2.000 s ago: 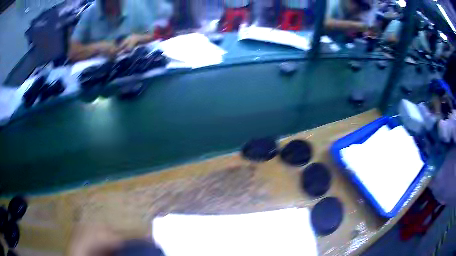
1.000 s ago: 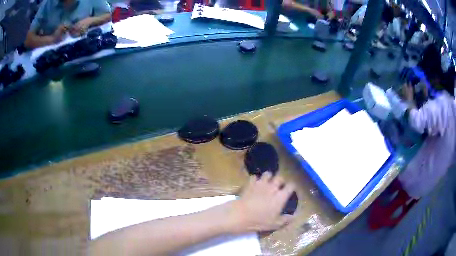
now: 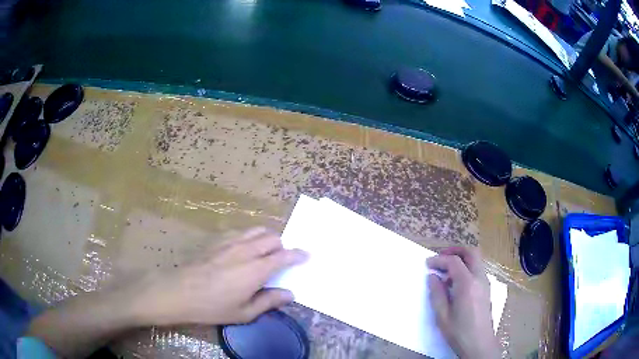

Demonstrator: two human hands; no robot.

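Observation:
White sheets (image 3: 361, 270) lie slightly fanned on the cardboard work mat in front of me. My left hand (image 3: 242, 277) is at their left edge, its thumb and index finger apart and touching the paper; it is a little blurred. My right hand (image 3: 459, 291) is at their right edge, with thumb and fingertips pinched on the paper. A black round part (image 3: 266, 340) lies just below my left hand, flat face up, cut off by the bottom edge of the picture.
Three black discs (image 3: 525, 198) stand at the right, beside the blue tray (image 3: 567, 294) with more white sheets. More black discs (image 3: 31, 144) are at the far left. The green conveyor (image 3: 245, 56) runs beyond the mat with a disc (image 3: 413, 84) on it.
The view has swung right to left and down. My right hand has left the disc at the right and is on the sheets. My left hand has come into view. A disc now lies near it.

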